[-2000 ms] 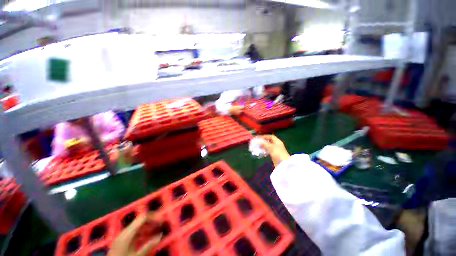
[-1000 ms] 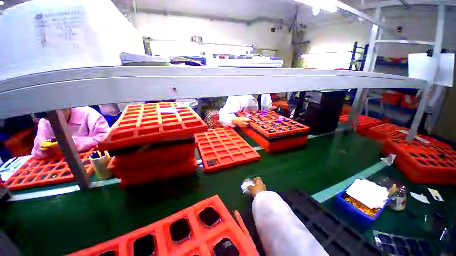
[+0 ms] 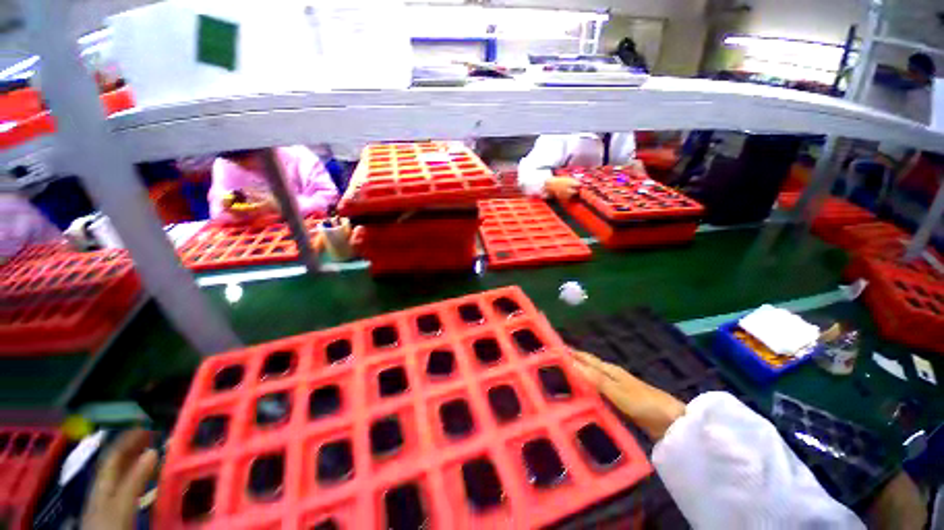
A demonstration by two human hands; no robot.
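Observation:
A red foam tray [image 3: 359,409] fills the lower middle, most of its visible pockets holding black watch units [image 3: 455,417]. My right hand [image 3: 628,398] is at the tray's right edge, fingers extended along it and holding that side. My left hand [image 3: 119,483], blurred and cut off by the lower edge, is beside the tray's left edge with its fingers apart. Any contact there is unclear. A small crumpled whitish, shiny piece, perhaps film [image 3: 572,293], lies on the green bench beyond the tray.
A black foam tray [image 3: 652,357] lies right of the red one. Beyond it are a blue bin [image 3: 768,357] with white cloth and a clear blister tray [image 3: 828,431]. Stacked red trays [image 3: 422,243] stand behind, under a grey shelf [image 3: 476,114]. Two people sit opposite.
My right hand has let go of the whitish piece and come back to the red tray's right edge. My left hand, over the tray two seconds ago, is now at its left side.

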